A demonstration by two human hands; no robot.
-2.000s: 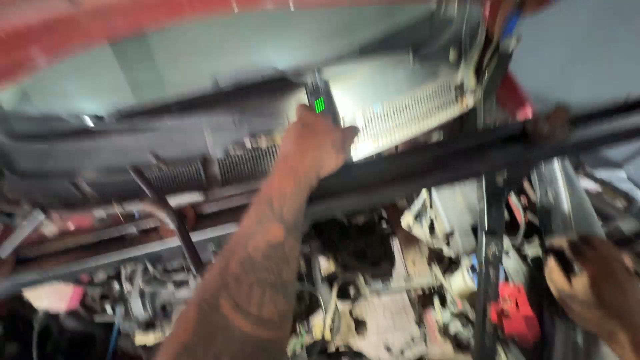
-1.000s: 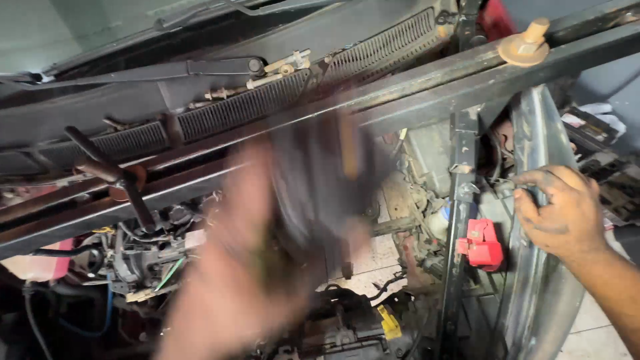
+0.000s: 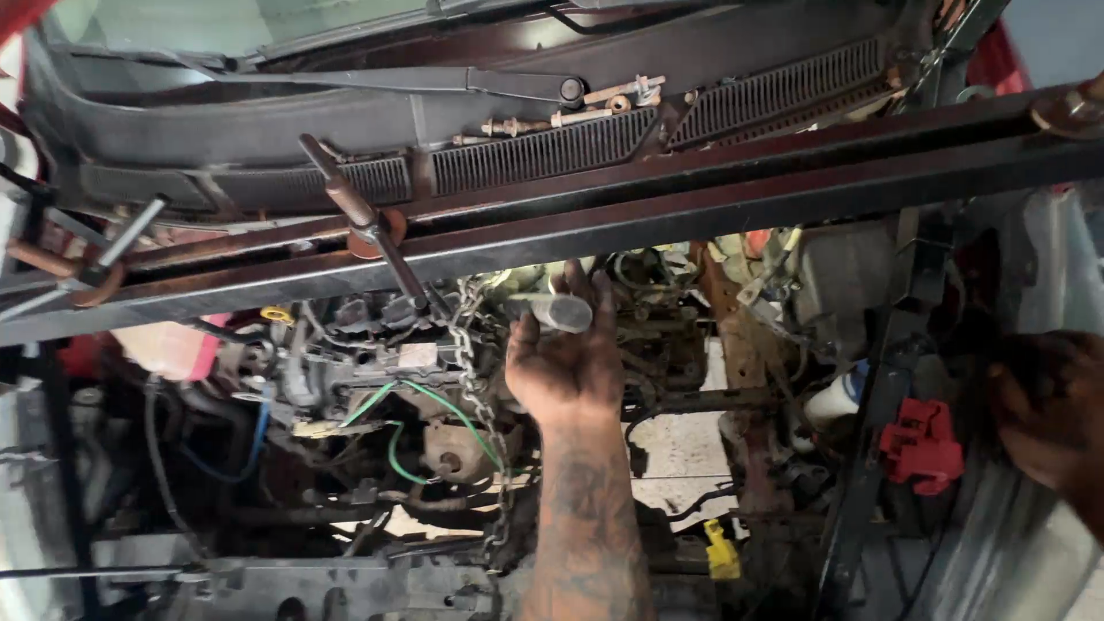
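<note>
Palm up, my left hand [image 3: 565, 362] holds a short cylindrical object with a grey round end [image 3: 565, 312], apparently a hand-held work light, over the open engine bay, just below the black support beam [image 3: 552, 250]. A steel chain [image 3: 473, 371] hangs from near the beam just left of that hand. At the right edge, my right hand [image 3: 1048, 405] lies at the car's fender [image 3: 992, 517], beside a red plastic battery terminal cover [image 3: 923, 444]. Shadow and blur hide its fingertips, and whether it holds anything cannot be told.
Threaded hooks with T-handles [image 3: 358, 216] stand in the beam. Loose bolts [image 3: 595, 116] lie on the cowl grille by the wiper arm [image 3: 517, 84]. An engine [image 3: 371, 354] with green wires sits left; a coolant reservoir [image 3: 164, 345] is beyond it. A dark strut [image 3: 871, 466] runs down at right.
My left hand has moved from above the cowl, where it held the lit device two seconds ago, down into the engine bay beneath the beam. My right hand stays around the right fender.
</note>
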